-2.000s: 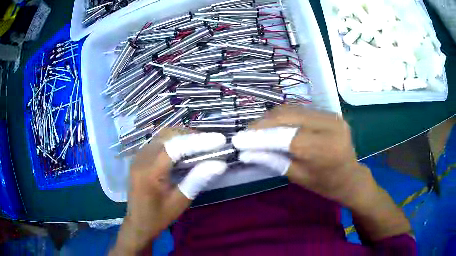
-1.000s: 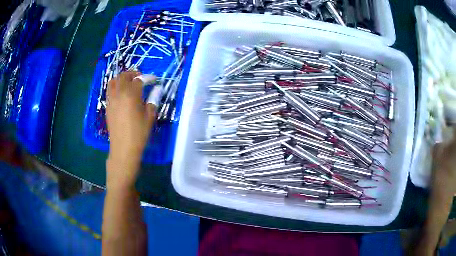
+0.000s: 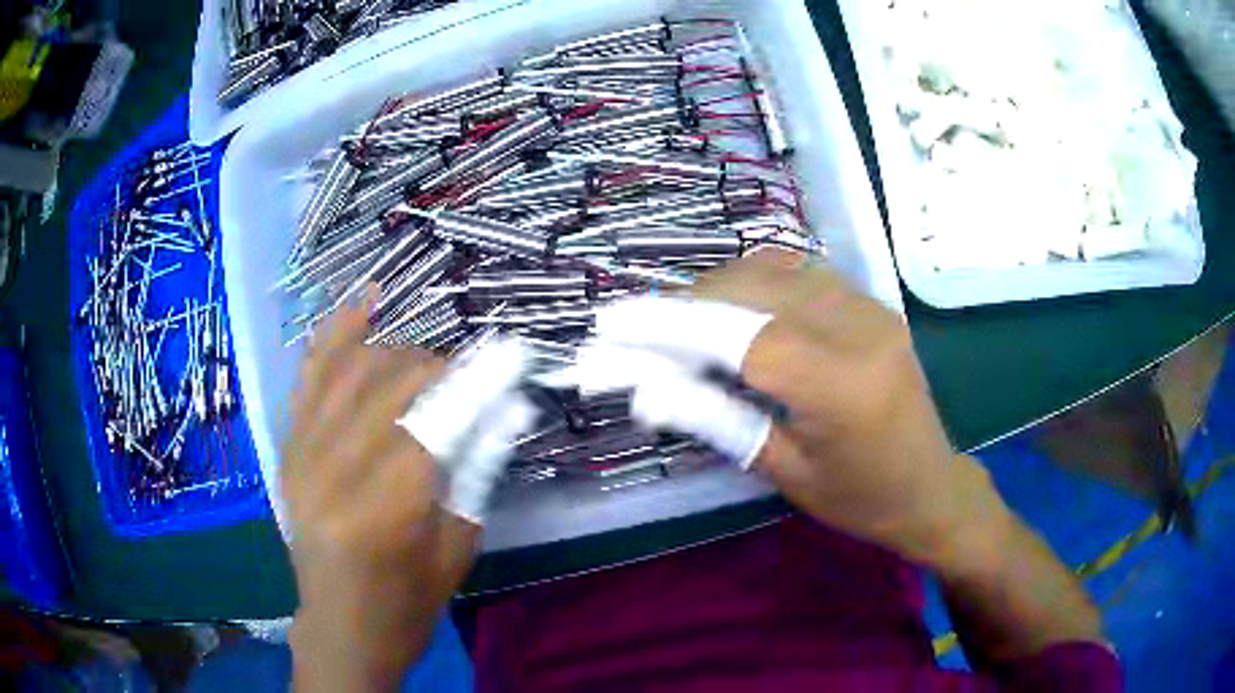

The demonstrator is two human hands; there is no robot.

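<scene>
Both my hands are over the front part of the central bin [image 3: 257, 257], with white finger cots on thumbs and fingers. My left hand [image 3: 393, 447] is at the bin's left front. Its cot-covered tips are close together and blurred; what they hold cannot be made out. My right hand [image 3: 826, 393] is just right of it, its covered tips close to the left ones. Something dark shows between the two hands, too blurred to name. Silver tubular units [image 3: 494, 230] with red wires fill the bin around and below my hands.
A blue tray [image 3: 237, 508] with thin rods stands left. An upper bin [image 3: 210, 81] with metal tubes is at the top left. A white-parts tray [image 3: 1056, 284] heaped with white pieces is at the upper right. A yellow-and-black object [image 3: 41, 54] lies far upper left.
My left hand has moved from the blue tray to the central bin. My right hand has come from the white-parts tray to beside it. The view has shifted left.
</scene>
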